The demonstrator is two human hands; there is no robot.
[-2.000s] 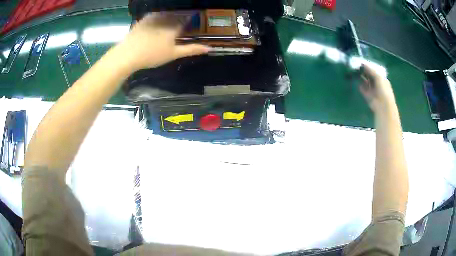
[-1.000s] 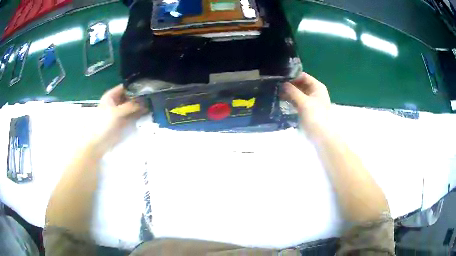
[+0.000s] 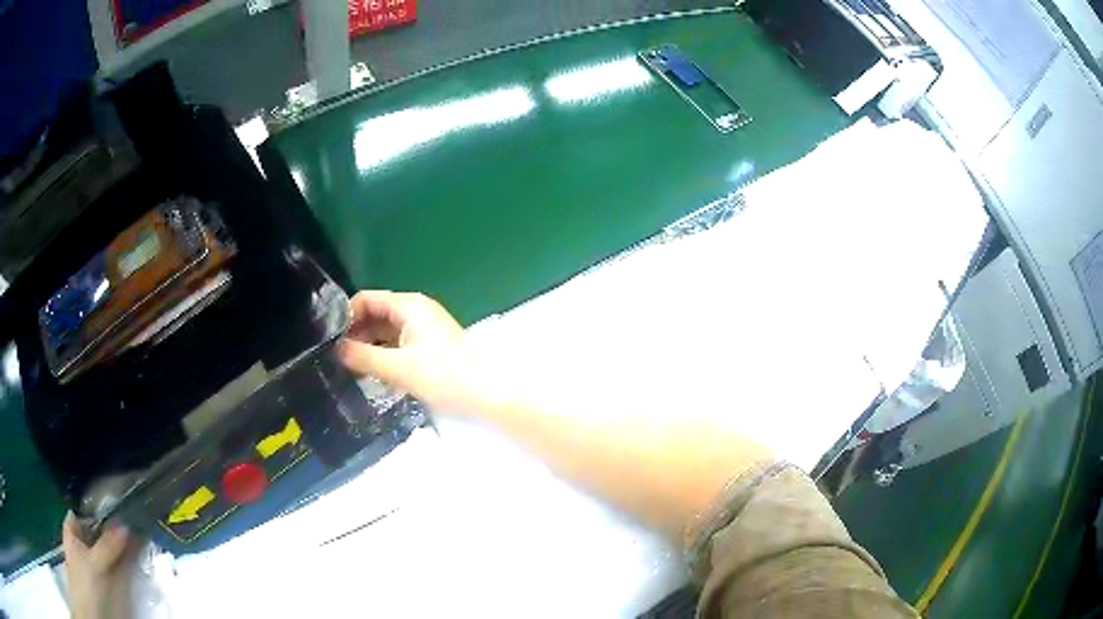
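Note:
The bench press machine, with yellow arrows and a red button, stands at the left, tilted in view. A phone frame with a blue patch lies in the orange-brown nest on its black top. The dark press head is behind the nest, not over it. My right hand touches the machine's right side, fingers bent with a gap to the thumb, holding no part. My left hand is at the machine's lower left corner, cut by the lower edge; its fingertips are hidden.
The green belt runs behind and right of the machine, with one phone frame on it. The white bench edge is in front. A red sign is behind the belt. Grey cabinets stand at the right.
The view has turned right, so the machine appears lower left and tilted. Both hands remain at its sides. Since the oldest frame, my right hand has released a thin dark part over the belt.

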